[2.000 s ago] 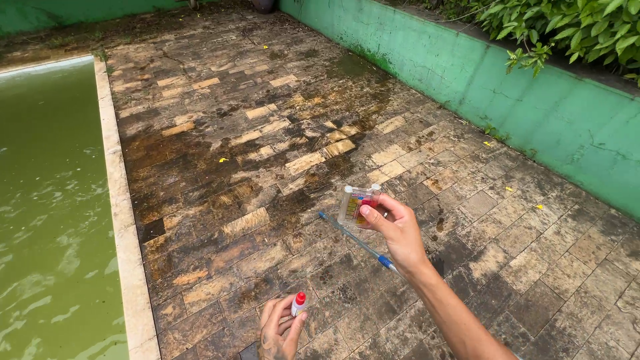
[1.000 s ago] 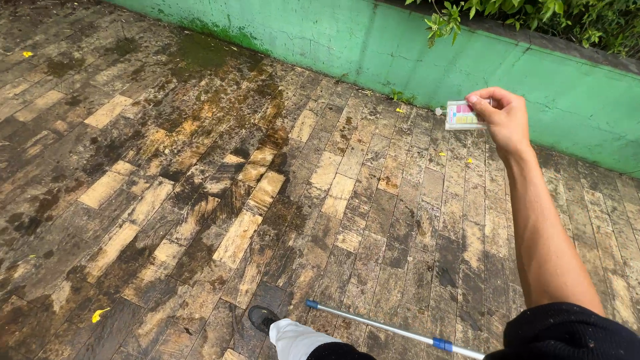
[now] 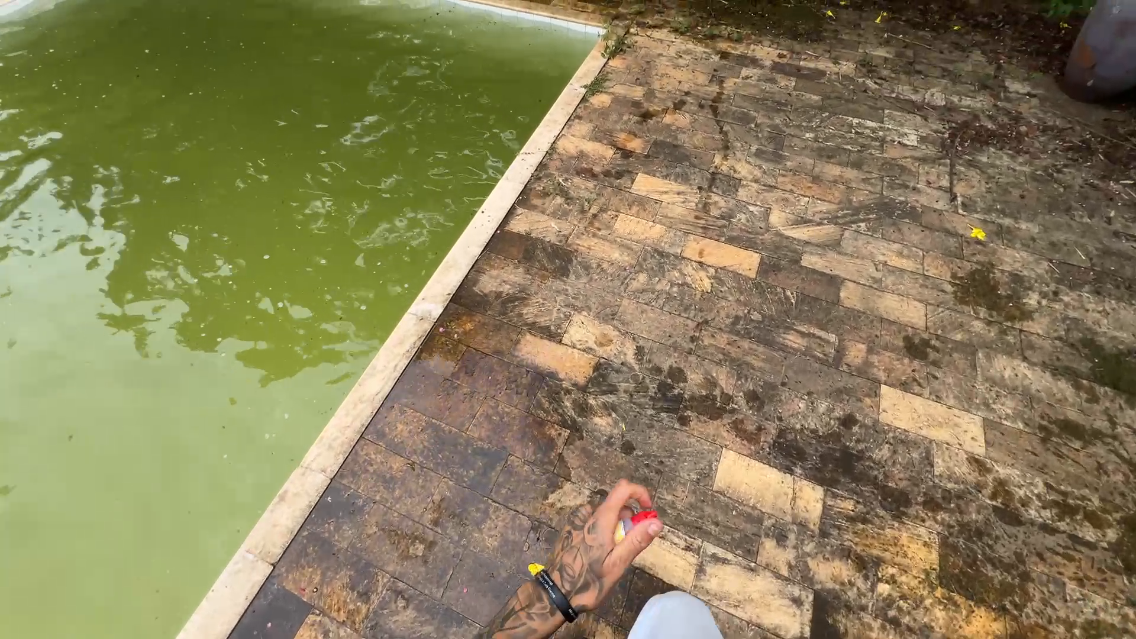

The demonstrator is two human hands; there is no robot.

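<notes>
My left hand (image 3: 603,541), tattooed and with a black wristband (image 3: 555,595), is closed around a small bottle with a red cap (image 3: 643,516). Its fingers cover most of the bottle, and a bit of yellow and white shows between them. The hand is low in the head view, above the stone paving, beside a pale knee (image 3: 674,617). My right hand is out of view, as is the clear test case it held earlier.
A pool of green water (image 3: 266,222) fills the left side, bordered by a pale stone coping (image 3: 390,355). Stained stone paving (image 3: 754,355) spreads to the right, with a yellow flower (image 3: 977,232) on it. A large pot (image 3: 1105,53) stands at the top right.
The view has swung left to the pool. My right hand with the test case, seen in both earlier frames, has left view. My left hand with the red-capped bottle, absent one second ago, is back in view.
</notes>
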